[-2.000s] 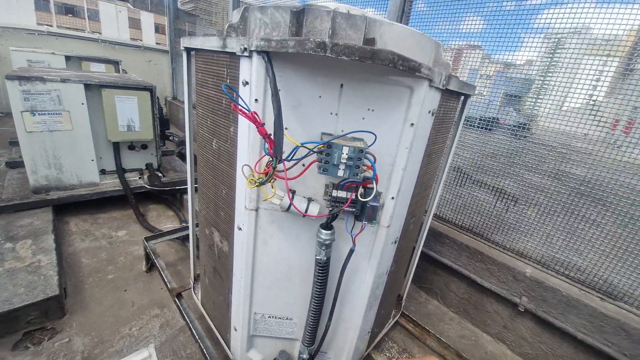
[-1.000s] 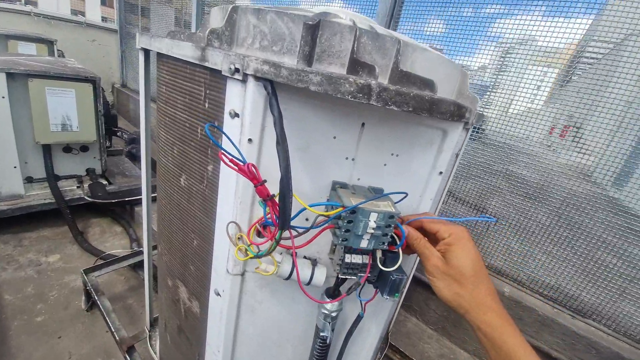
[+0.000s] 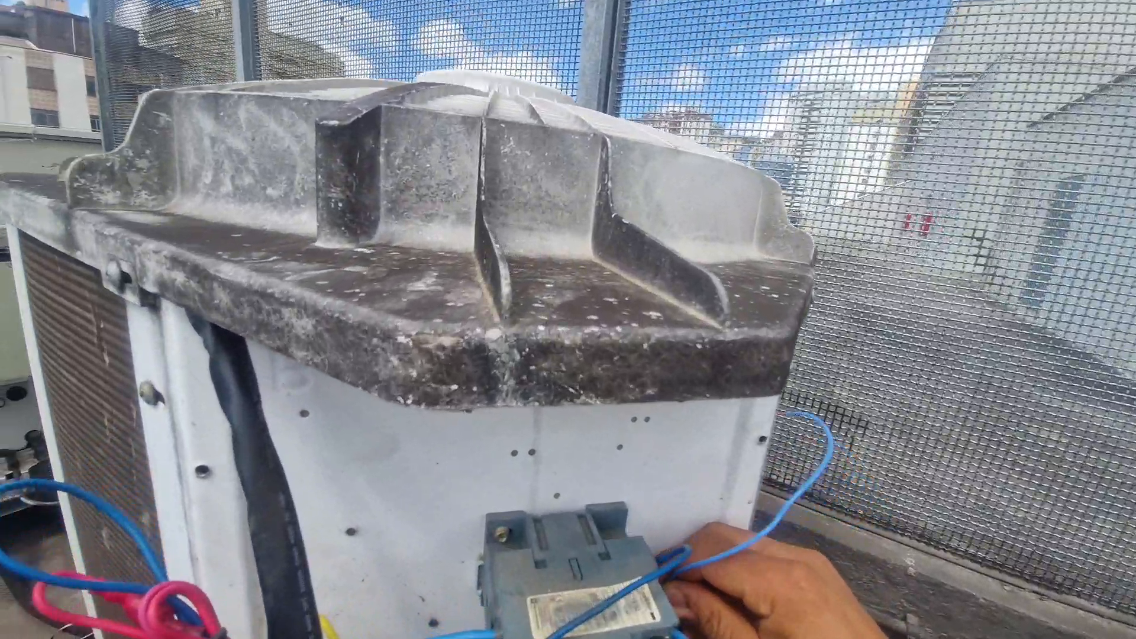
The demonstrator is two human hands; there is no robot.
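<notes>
At the bottom of the head view, the grey contactor [image 3: 572, 568] with a printed label is mounted on the white metal panel [image 3: 399, 461] of an outdoor condenser unit. My right hand [image 3: 763, 586] is at the contactor's right side, thumb and index finger close together beside a blue wire [image 3: 803, 488]. That wire crosses the contactor's front and curls up past the panel's right edge. Whether the fingertips pinch a wire is hidden. My left hand is out of view. At the lower left are a looped blue wire [image 3: 80, 493] and a bundle of pink-red wires [image 3: 177, 599].
The weathered top cover [image 3: 426, 355] of the unit juts out above the panel. A black sleeved cable [image 3: 257, 479] runs down the panel's left part, beside the finned coil [image 3: 84, 390]. Wire mesh fencing [image 3: 958, 355] stands behind and to the right.
The view has moved much closer to the unit's top. My right hand, absent two seconds ago, came in from the right by one second ago and remains at the contactor's right side.
</notes>
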